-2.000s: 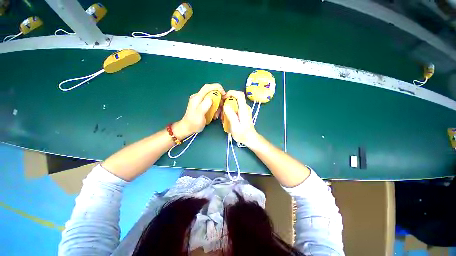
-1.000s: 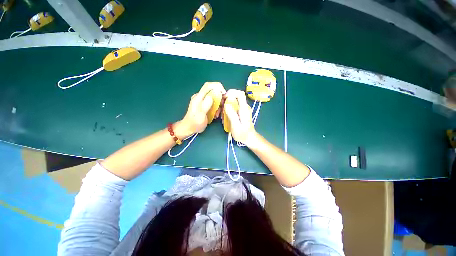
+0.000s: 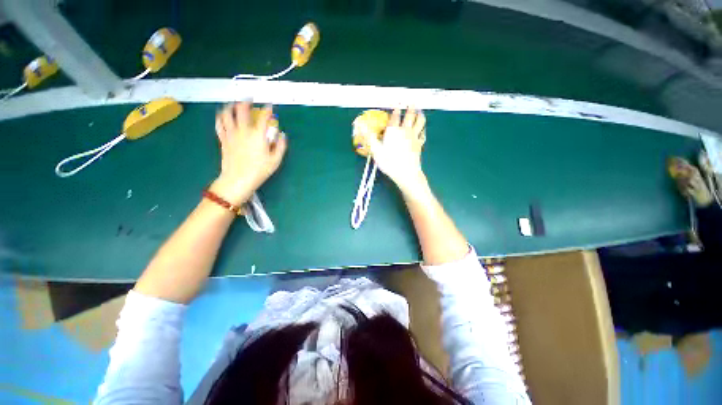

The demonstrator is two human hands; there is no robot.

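My left hand (image 3: 249, 150) is palm down on the green bench near the rail, around a yellow corded unit (image 3: 267, 123) mostly hidden by the fingers. Its white cord loop (image 3: 258, 215) hangs below the wrist. My right hand (image 3: 400, 150) is at the right side of a round yellow corded unit (image 3: 364, 131), its thumb against the unit and its fingers spread towards the rail. White cords (image 3: 362, 195) trail from that unit towards me. Whether another unit lies under the right hand is hidden.
A side-lying yellow unit (image 3: 152, 119) is at left. Several more lie beyond the pale rail (image 3: 332, 93). A small dark block (image 3: 537, 221) and white piece (image 3: 525, 226) are at right. An open carton (image 3: 554, 316) is at lower right. Another person's hand (image 3: 697, 183) is at far right.
My hands have moved apart; the left went left and up, the right up to the round unit. The two units held close together no longer show there. The view has shifted.
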